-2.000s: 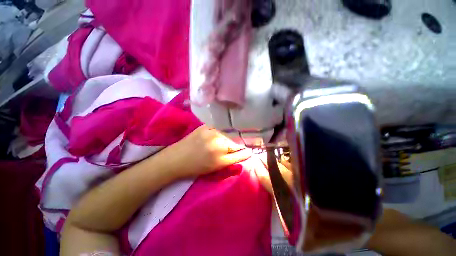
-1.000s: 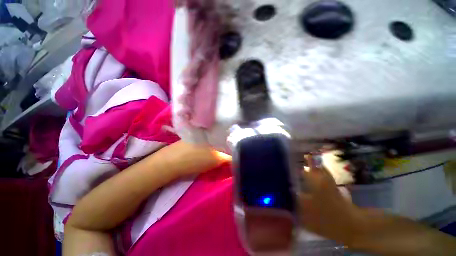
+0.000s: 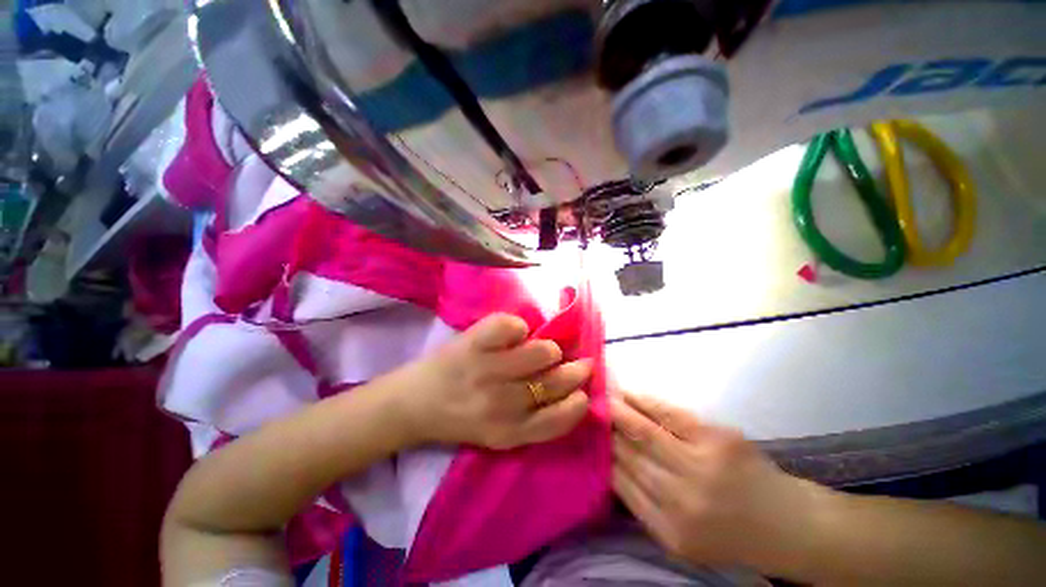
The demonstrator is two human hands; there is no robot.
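Magenta cloth (image 3: 522, 493) lies on the machine bed and hangs over its front edge, joined to pale panels (image 3: 252, 378) heaped at the left. My left hand (image 3: 516, 384), with a ring, pinches the magenta cloth with bent fingers just in front of the needle area (image 3: 583, 229). My right hand (image 3: 677, 470) has its fingertips against the right edge of the same cloth, fingers together and slightly blurred; whether it grips is hard to tell. Bright glare hides the cloth's edge under the presser foot.
The white machine head (image 3: 757, 92) and shiny chrome guard (image 3: 344, 149) fill the top. Scissors with green and yellow handles (image 3: 849, 206) lie on the bed (image 3: 734, 298) at right, beside a small red scrap (image 3: 808, 273). Dark-red cloth (image 3: 92, 470) is at left.
The view has shifted to the machine's right side, showing the scissors. My right hand has moved from right of the needle down to the cloth's edge. My left hand is now in front of the needle.
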